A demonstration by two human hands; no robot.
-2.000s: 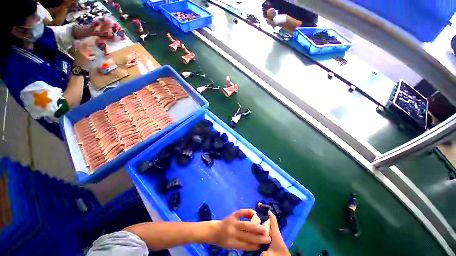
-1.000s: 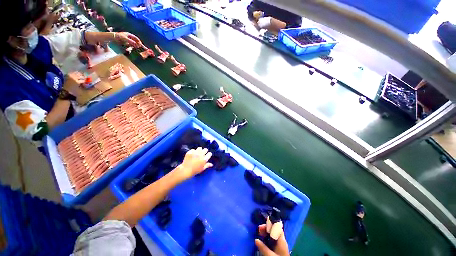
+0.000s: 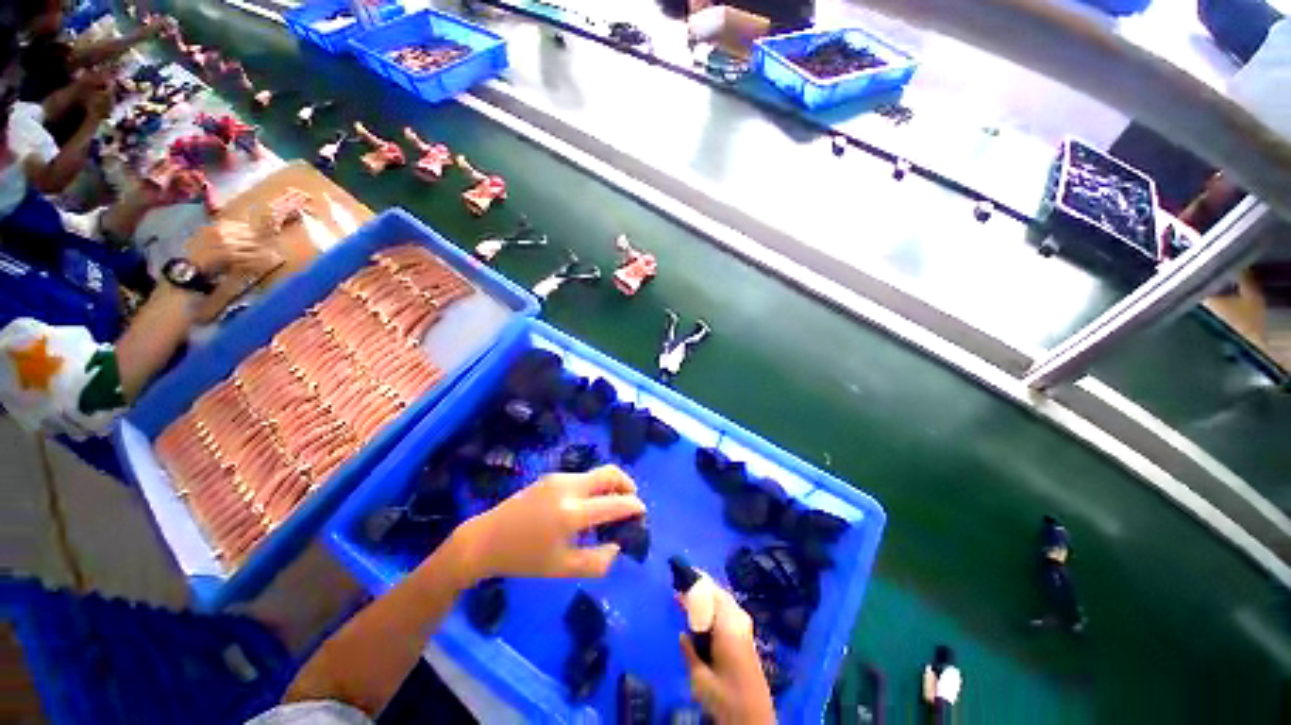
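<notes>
The blue parts tray (image 3: pixel 858 499) lies in front of me with loose black moulded pieces (image 3: pixel 765 499) along its sides. My left hand (image 3: pixel 549 527) is over the middle of the tray, its fingers closed on one black piece (image 3: pixel 624 537). My right hand (image 3: pixel 732 663) is at the tray's near right part and holds a black and pale leg part (image 3: pixel 697 606), upper end towards my left hand. The two held parts are close but apart. The right palm side is hidden.
A blue tray of flesh-coloured limbs (image 3: pixel 305 390) adjoins at the left. The green conveyor belt (image 3: pixel 878 404) runs behind, bearing a black-and-white subassembly (image 3: pixel 681 344), a flesh-and-red one (image 3: pixel 633 266) and a dark figure part (image 3: pixel 1055 574). A worker's arm (image 3: pixel 159 323) is at the left.
My left hand has come from the tray's far side towards my right hand, now with a black piece. The right hand's leg part has shifted left. The view has shifted; another pale-and-black part shows at the bottom.
</notes>
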